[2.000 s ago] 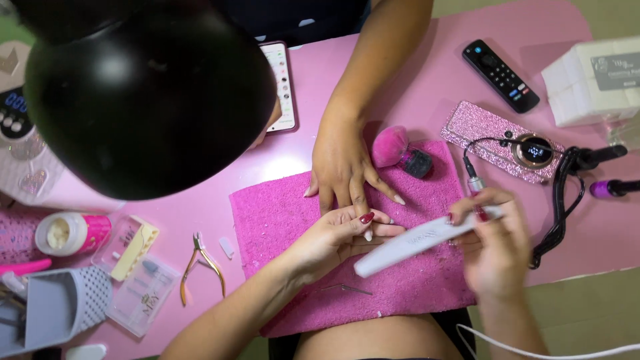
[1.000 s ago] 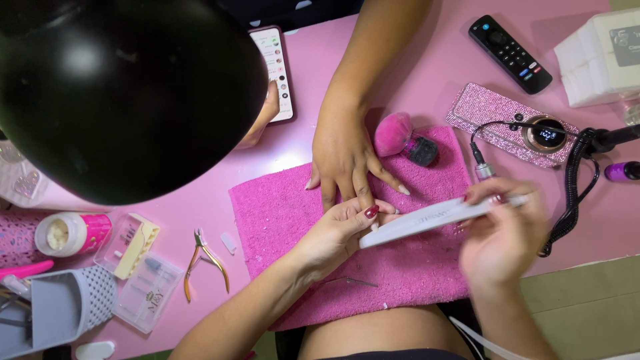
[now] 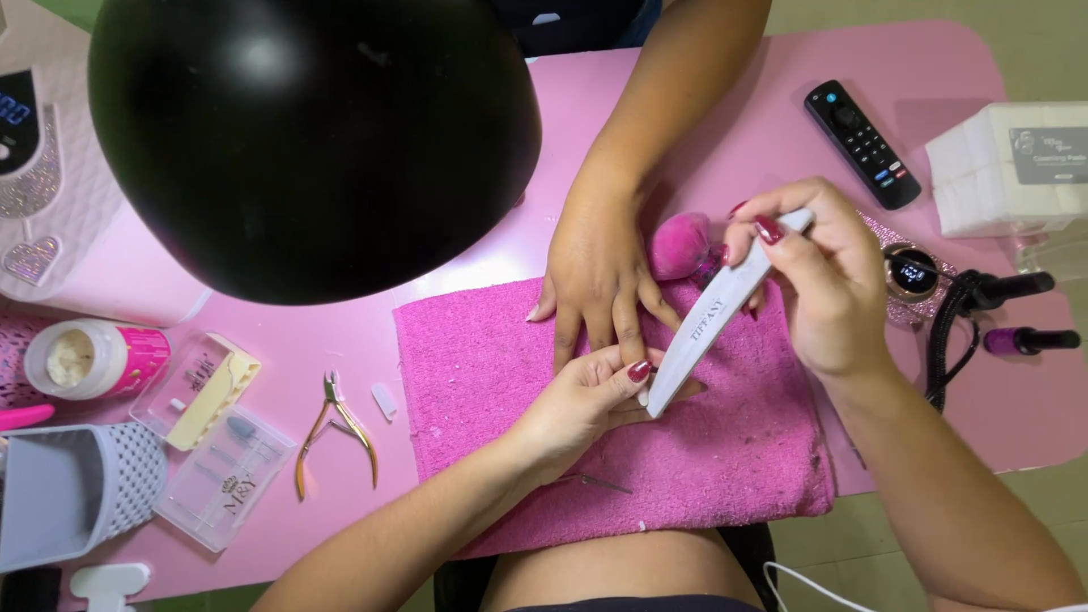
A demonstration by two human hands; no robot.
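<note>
My left hand (image 3: 586, 404) grips a fingertip of another person's hand (image 3: 599, 272), which lies palm down over a pink towel (image 3: 484, 357). Between the thumb and fingers of my right hand (image 3: 820, 272) is a curved whitish nail file (image 3: 710, 314), slanting down to the left. Its lower end is at the fingertip held by my left hand; whether it touches the nail I cannot tell. A pink fluffy brush (image 3: 680, 245) lies beside the other person's hand, partly behind the file. A thin metal tool (image 3: 605, 484) rests on the towel below my left hand.
A black lamp shade (image 3: 314, 153) covers the upper left. Gold-handled cuticle nippers (image 3: 334, 429), a clear case of drill bits (image 3: 225, 476), an open jar (image 3: 76, 359) and a grey basket (image 3: 85, 484) are at left. At right are a remote (image 3: 862, 144), wipes (image 3: 1003, 170), a glittery nail drill unit (image 3: 911, 276) and a purple bottle (image 3: 1011, 341).
My right hand has moved up, and the file now slants more steeply. The phone seen earlier beside the lamp is now hidden. My left hand still holds the other person's finger.
</note>
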